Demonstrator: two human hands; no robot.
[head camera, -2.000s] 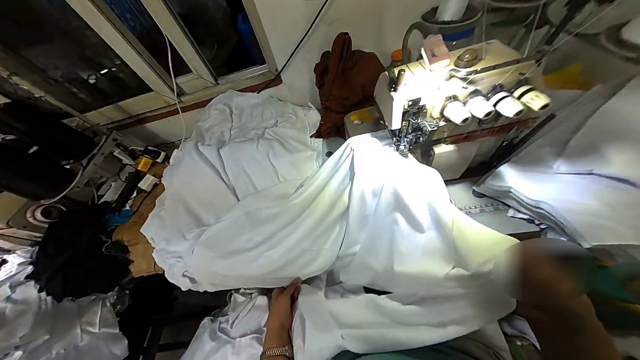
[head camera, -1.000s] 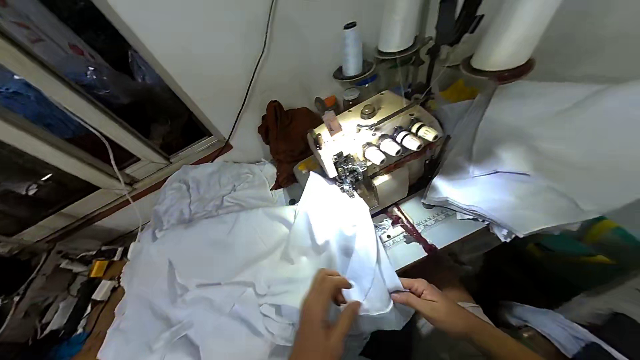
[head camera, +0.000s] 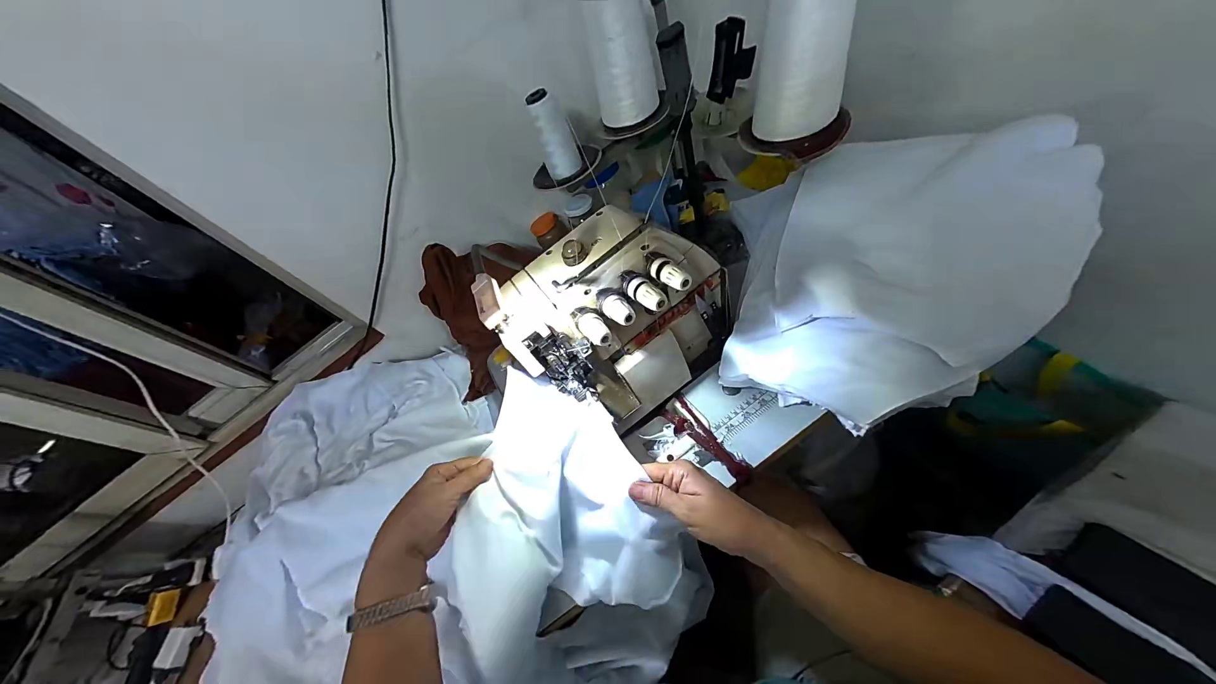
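Note:
White fabric (head camera: 532, 513) runs from under the needle area of an overlock sewing machine (head camera: 608, 304) down toward the camera. My left hand (head camera: 432, 503) pinches its left side between thumb and fingers, a metal-banded watch on that wrist. On the right side, my right hand (head camera: 693, 499) grips the fabric's edge near the machine's front. The machine's lamp lights the cloth strongly around the presser foot, whose exact contact with the cloth is lost in the glare.
A stack of white fabric pieces (head camera: 912, 266) lies right of the machine. Thread cones (head camera: 803, 71) stand behind it. A brown cloth (head camera: 461, 294) lies at its left, near more bunched white fabric (head camera: 351, 418). Window frames (head camera: 237, 351) are at far left.
My right hand, blurred at the far right two seconds ago, now holds the fabric near the machine. My left hand, spread over the cloth one second ago, now grips its left side. The view has shifted.

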